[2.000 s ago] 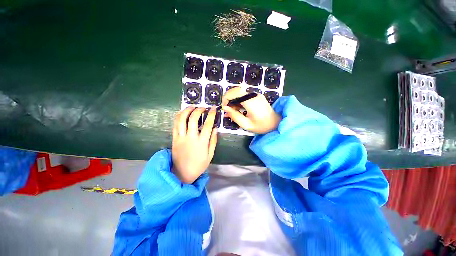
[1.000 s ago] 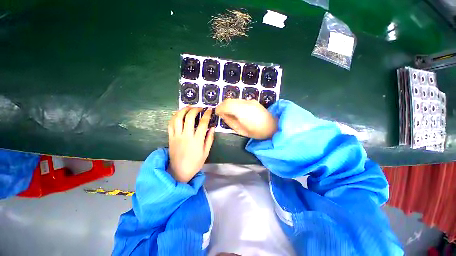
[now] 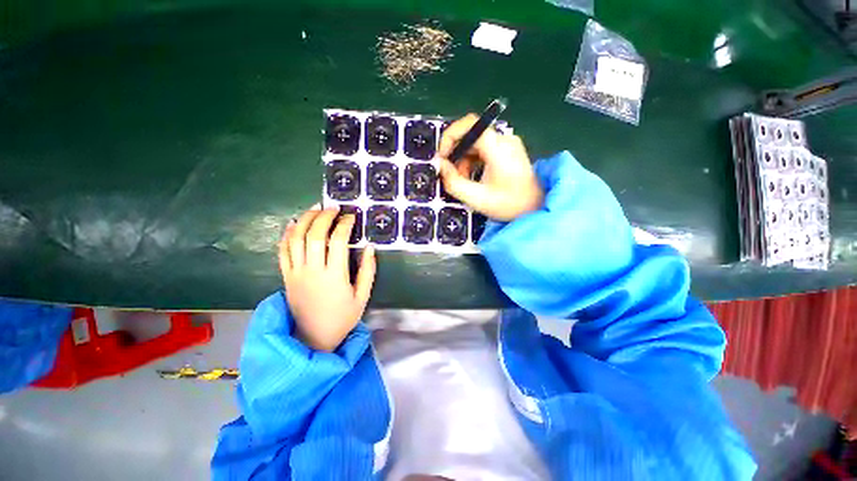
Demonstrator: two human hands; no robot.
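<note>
A white-edged sheet of black square units point(image 3: 381, 180) lies on the green bench, each unit with a round centre and pale cross mark. My left hand point(image 3: 324, 274) rests its fingertips on the sheet's lower left corner and covers part of a unit there. My right hand point(image 3: 492, 171) is over the sheet's right side and grips black tweezers point(image 3: 477, 131) like a pen, their upper end pointing up and right. The tweezers' tip is hidden or too small to make out. The right hand hides several units.
A tangled heap of fine metal parts point(image 3: 413, 53) lies beyond the sheet, with a white slip point(image 3: 494, 38) and a labelled clear bag point(image 3: 609, 77) to its right. Stacked pale sheets point(image 3: 787, 193) stand at the right. A red object point(image 3: 122, 349) is below the bench at left.
My left hand has moved left to the sheet's corner, uncovering bottom-row units. My right hand has moved up and right, and the tweezers now show again. The view has shifted slightly.
</note>
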